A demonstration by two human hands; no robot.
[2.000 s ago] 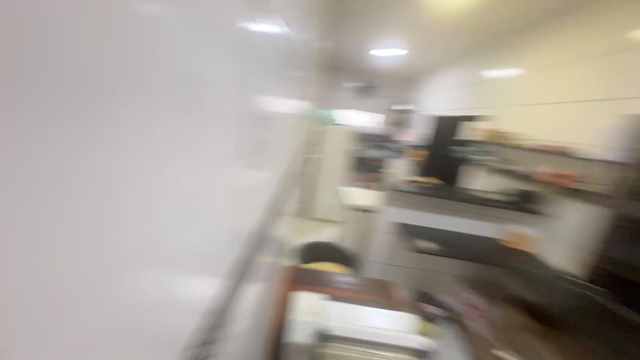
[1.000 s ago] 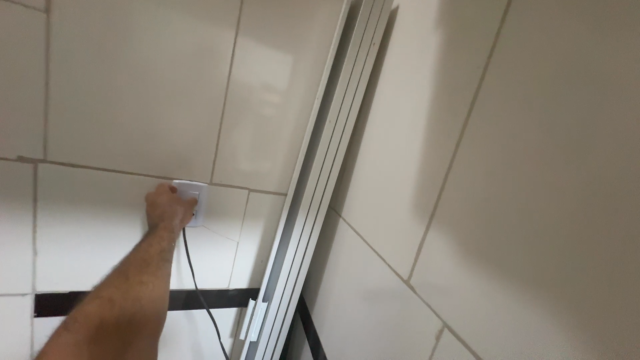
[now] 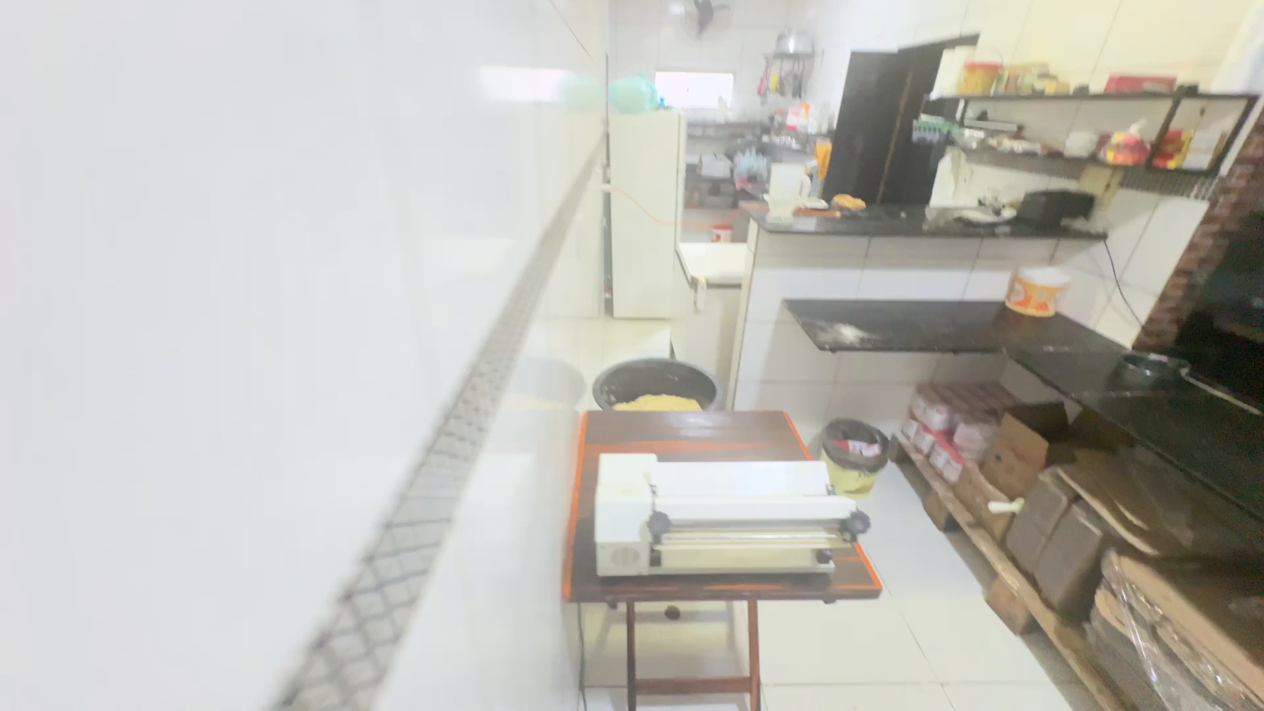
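Neither my left hand nor my right hand shows in the head view now. Below the middle, a white dough sheeter (image 3: 741, 518) with rollers and dark knobs rests on a wooden folding table (image 3: 691, 425) with orange edges. Behind that table stands a large black tub (image 3: 657, 380) holding a yellowish mass. A dark cable runs down beside the table's left legs; where it ends cannot be seen.
The white tiled wall (image 3: 247, 247) fills the left side. A bin (image 3: 854, 456) stands right of the table. Black stone counters (image 3: 918, 324) line the right, above a wooden pallet (image 3: 987, 553) with cardboard boxes (image 3: 1057, 533). A white refrigerator (image 3: 647, 217) stands farther back.
One second ago a hand was at a wall socket with a dark cable below it; no hand is in view now. The view has swung from the wall to the room.
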